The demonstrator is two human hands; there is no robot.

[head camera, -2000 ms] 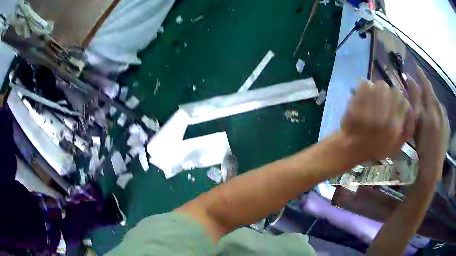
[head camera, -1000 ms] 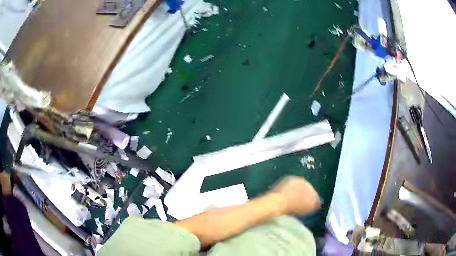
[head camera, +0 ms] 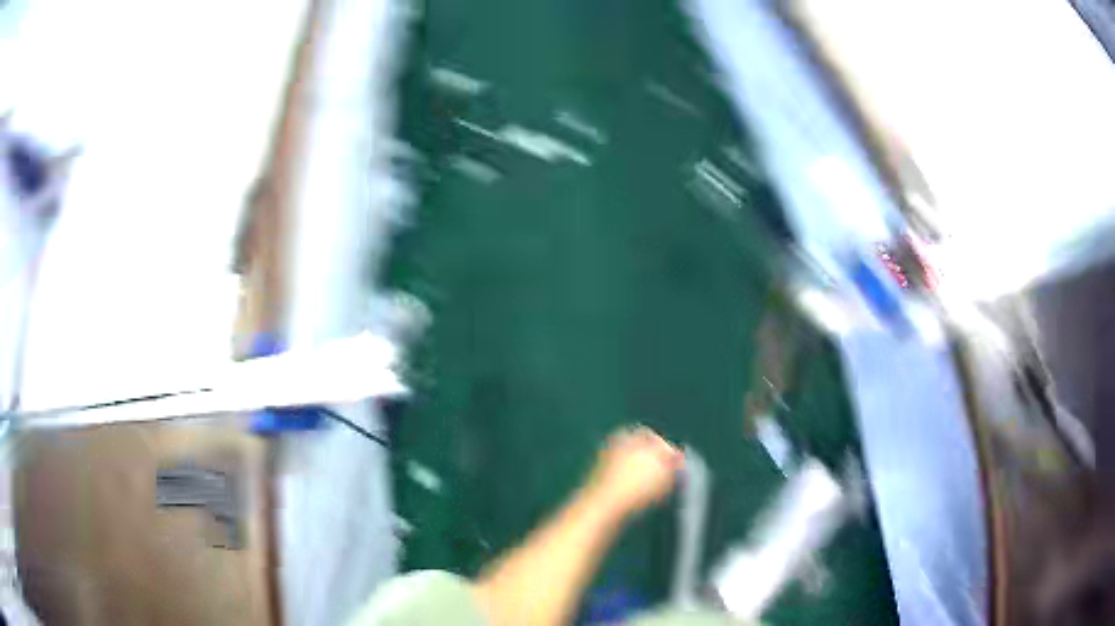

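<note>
The view is heavily blurred. My left hand [head camera: 642, 465] is in front of my body, low over the green aisle floor. It looks curled, but the fingers are not clear and nothing is seen held. My right hand is out of the picture. White fabric [head camera: 135, 220] covers the table on the left, and white fabric [head camera: 978, 122] also covers the table on the right. A long pale end-cutter track [head camera: 208, 389] lies across the left table at the cloth end, with blue rail clamps [head camera: 289, 419] at the table edge.
The green floor [head camera: 563, 294] runs between two white-skirted tables. Pale scraps [head camera: 526, 141] lie on it. A white fabric strip [head camera: 783, 532] lies ahead at lower right. Dark flat fabric weights [head camera: 202, 492] rest on the left table. A blue and red unit [head camera: 899, 275] sits at the right table edge.
The view has moved forward along the aisle. The left table's fabric and track have come into view, and the scrap heap has left it. My right hand, raised two seconds ago, is gone.
</note>
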